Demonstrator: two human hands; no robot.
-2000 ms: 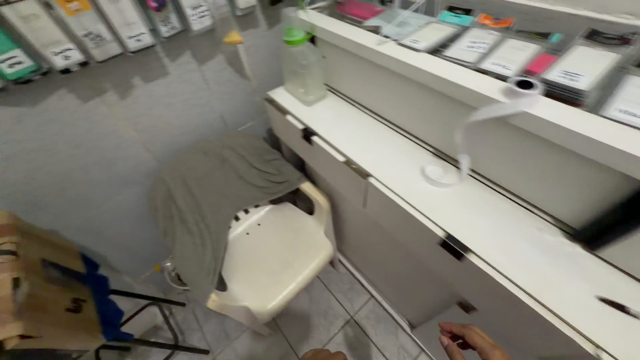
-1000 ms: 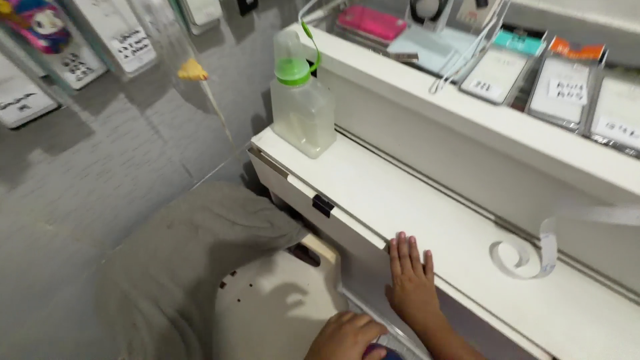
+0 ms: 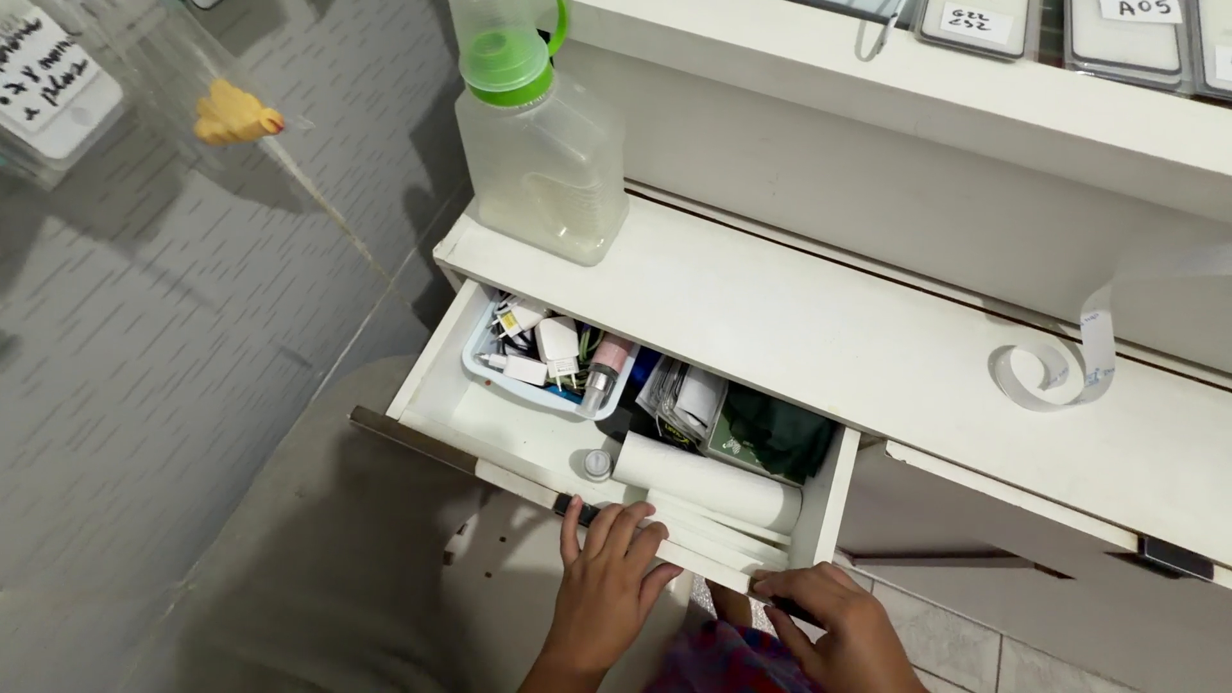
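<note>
A white drawer (image 3: 520, 496) stands pulled out below the counter. My left hand (image 3: 611, 568) rests on its front edge by the black handle (image 3: 575, 509), fingers spread. My right hand (image 3: 833, 616) has its fingers at the right end of the drawer front, beside a dark strip; whether it grips is partly hidden. Inside lie a light blue plastic basket (image 3: 539, 393) with white charger plugs (image 3: 558, 348) and a pink-and-clear bottle (image 3: 606, 371), a white paper roll (image 3: 707, 486), a small round capped container (image 3: 598, 465), a stack of papers (image 3: 688, 397) and dark green fabric (image 3: 780, 428).
A translucent bottle with a green cap (image 3: 544, 164) stands on the white counter (image 3: 770, 318). A curled paper strip (image 3: 1059, 371) lies to the right. Phone cases (image 3: 972, 24) sit on the upper ledge. Below are a plastic chair (image 3: 491, 587) and grey cloth (image 3: 318, 539).
The drawer, closed a second ago, now stands open. My left hand has moved onto its front, and my right hand has left the counter's edge for the drawer's right end.
</note>
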